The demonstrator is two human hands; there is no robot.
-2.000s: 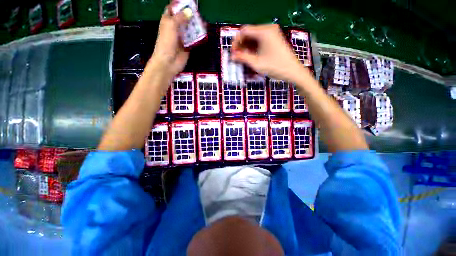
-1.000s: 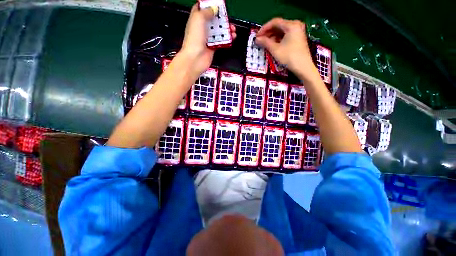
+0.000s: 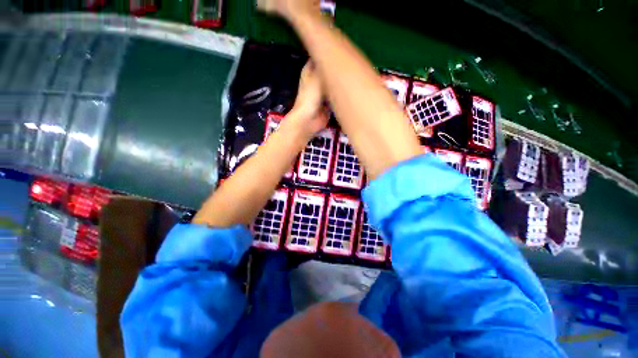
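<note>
My right hand (image 3: 290,7) is at the top edge over the belt, blurred and partly cut off; whether it holds anything is unclear. A small pale piece (image 3: 327,8) shows beside its wrist. My left hand (image 3: 311,96) is over the tray's upper part, largely hidden under my right forearm; its fingers and any contents cannot be seen. The black blister tray (image 3: 262,77) holds rows of red-edged white front shells (image 3: 305,220). One front shell (image 3: 434,110) lies tilted across the top row at the right.
Key mat stacks (image 3: 535,220) lean right of the tray. The dark green belt (image 3: 413,31) carries glassy pieces (image 3: 553,115) and a red-edged unit (image 3: 208,12). Clear ribbed sheets (image 3: 59,105) lie left. A brown board (image 3: 124,273) stands beside the lap, near red parts (image 3: 84,203).
My right hand has left the top row and crossed over my left arm to the belt. My left hand is lower, its unit no longer visible. A shell now lies tilted. The view has shifted.
</note>
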